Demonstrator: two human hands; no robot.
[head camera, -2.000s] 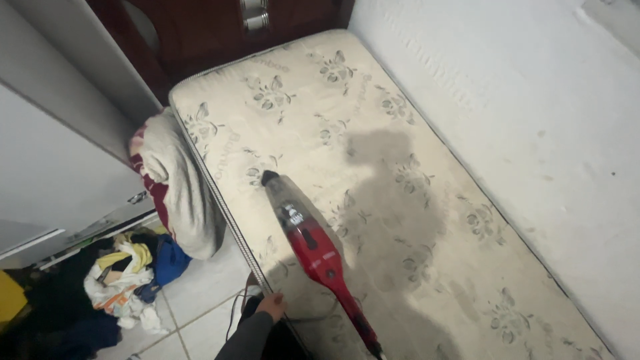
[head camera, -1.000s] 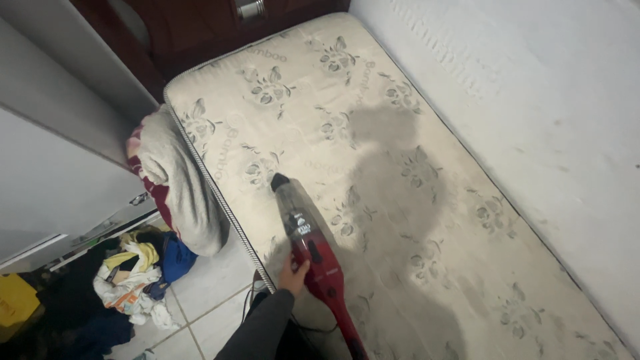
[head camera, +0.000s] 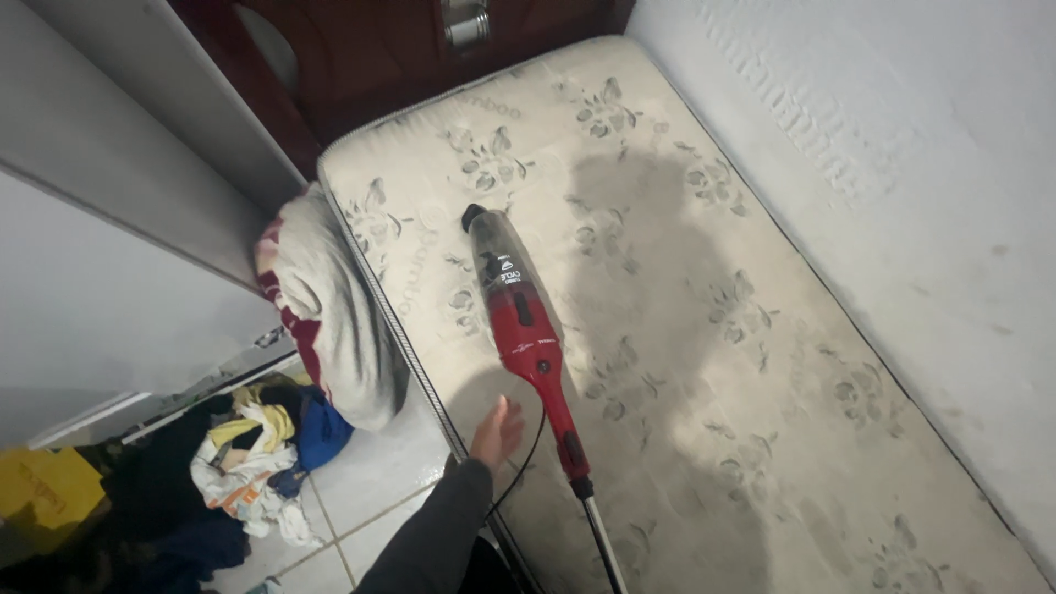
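A red stick vacuum cleaner (head camera: 528, 330) with a clear dust cup and a black tip lies over a cream floral mattress (head camera: 660, 272). Its metal tube runs down past the bottom edge of the view. My left hand (head camera: 497, 433), in a dark sleeve, is beside the vacuum's lower body near the mattress's left edge, fingers apart and holding nothing. A black power cord (head camera: 528, 462) curves between that hand and the vacuum handle. My right hand is outside the view; whether it holds the tube cannot be seen.
A dark wooden headboard (head camera: 371, 58) stands at the mattress's far end and a white wall (head camera: 891, 165) along its right. At the left are a rolled grey blanket (head camera: 338, 322), a pile of clothes (head camera: 256, 462) on floor tiles, a yellow bag (head camera: 49, 495) and a pale cabinet (head camera: 107, 289).
One second ago my left hand was touching the vacuum's red body; now it is apart from it. The vacuum's tip has moved farther up the mattress, toward the headboard.
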